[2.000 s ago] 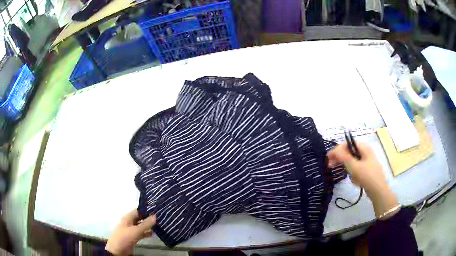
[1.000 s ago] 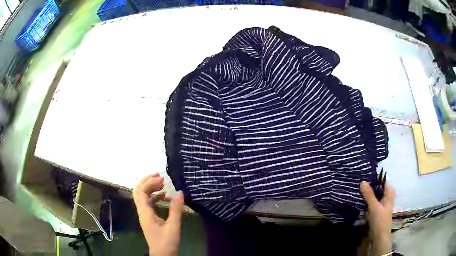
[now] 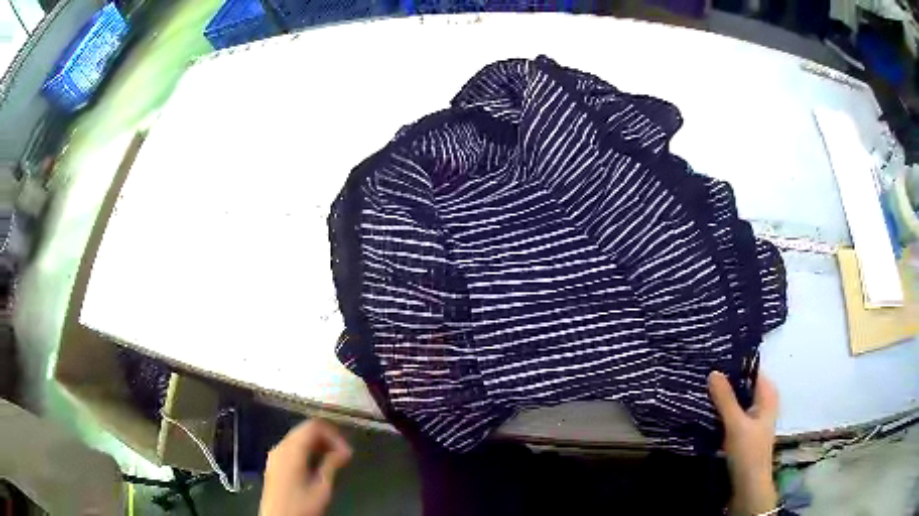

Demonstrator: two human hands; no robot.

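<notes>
The dark garment with broken white stripes (image 3: 554,272) lies spread and rumpled on the white table (image 3: 242,212), its lower edge reaching the table's front edge. My right hand (image 3: 744,428) is at the garment's lower right corner, thumb against the cloth. The dark pointed thread snips (image 3: 751,371) show at its fingers, partly hidden against the cloth. My left hand (image 3: 305,466) is blurred, in front of the table edge and left of the garment, apart from it, with fingers curled. Whether it holds anything cannot be told.
A long white strip (image 3: 862,212) lies over a tan card (image 3: 875,317) at the table's right end. A pale tape measure (image 3: 801,244) runs from the garment toward the card. Blue crates (image 3: 89,55) stand beyond the table at upper left. A cable (image 3: 207,454) hangs below the front edge.
The view has shifted and the garment has been turned and spread since the oldest frame. Over the last second my left hand has moved down, away from the garment, and its fingers have curled.
</notes>
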